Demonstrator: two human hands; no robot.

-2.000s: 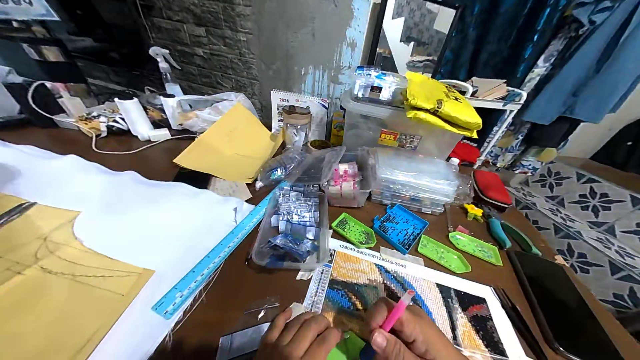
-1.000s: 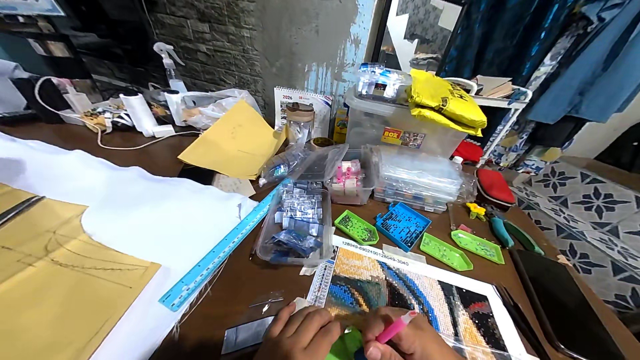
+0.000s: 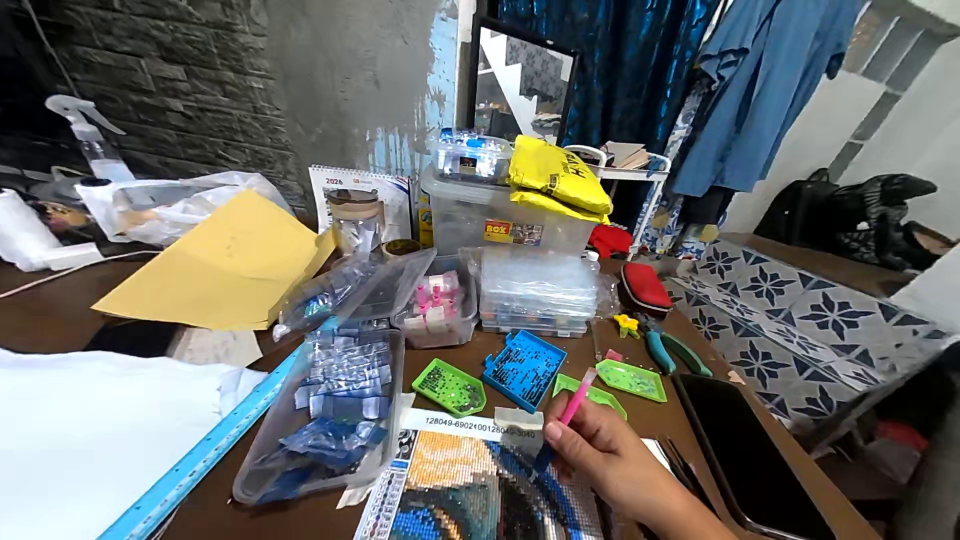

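My right hand (image 3: pixel 600 454) holds a diamond-painting pen (image 3: pixel 577 397) with a pink barrel between thumb and fingers, over the upper part of a diamond-painting canvas (image 3: pixel 454 472). A dark blue part of the pen points down at the canvas. Just behind the hand is a green bead tray (image 3: pixel 589 396), partly hidden by it. A second green tray (image 3: pixel 450 387), a blue tray (image 3: pixel 525 369) with dark beads and a third green tray (image 3: pixel 631 380) lie around it. My left hand is out of view.
A plastic bin of small packets (image 3: pixel 345 405) and a light blue ruler (image 3: pixel 202 450) lie to the left. At the right are a phone (image 3: pixel 750 457) and teal-handled pliers (image 3: pixel 675 352). Stacked clear cases (image 3: pixel 536 289) stand behind the trays.
My right hand has moved from the near edge up over the canvas with the pen. My left hand, earlier beside it at a green tray, has left the view. The view has shifted right.
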